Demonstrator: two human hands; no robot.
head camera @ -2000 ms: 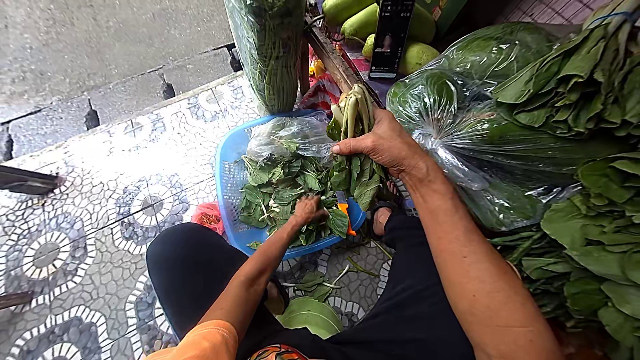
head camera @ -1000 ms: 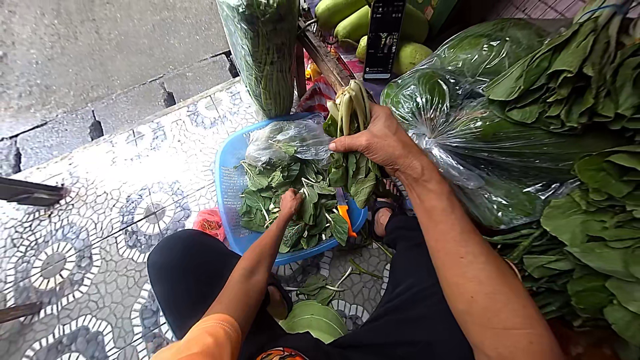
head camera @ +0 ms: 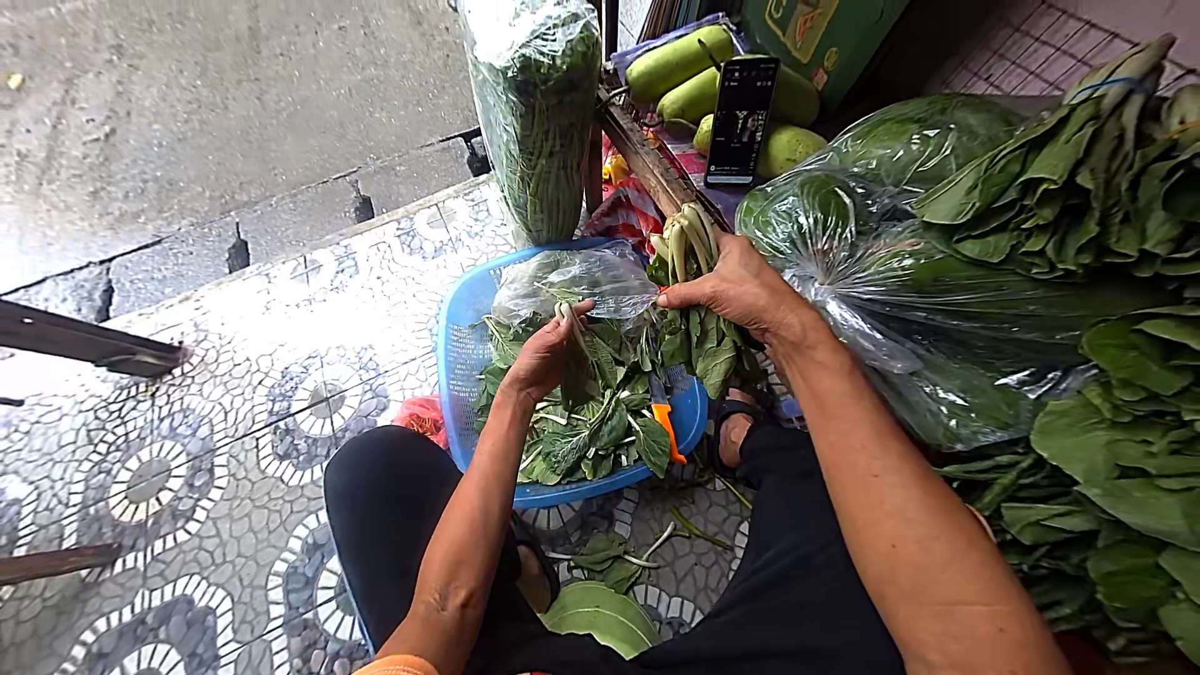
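A blue plastic basket [head camera: 459,342] stands on the floor between my legs, with loose leafy greens [head camera: 572,445] in it and a clear plastic bag [head camera: 562,281] over its far part. Above the greens, my left hand [head camera: 544,356] pinches a few leafy stems [head camera: 575,342] whose pale ends point up. A bunch of leafy greens [head camera: 692,244], pale stalks upward, is in the grip of my right hand [head camera: 736,291] at the basket's right rim. An orange-handled knife [head camera: 667,431] lies on the greens at the right side of the basket, its blade partly hidden.
Tall bagged greens [head camera: 539,131] stand beyond the basket. Green gourds [head camera: 680,66] and a phone [head camera: 742,122] are behind a wooden bar [head camera: 652,164]. Large plastic bags of greens [head camera: 919,309] and leafy bunches [head camera: 1059,187] crowd the right. Fallen leaves [head camera: 600,614] lie on the patterned floor.
My left hand has come up from the greens in the basket and now holds a few stems. My right hand keeps its hold on the bunch.
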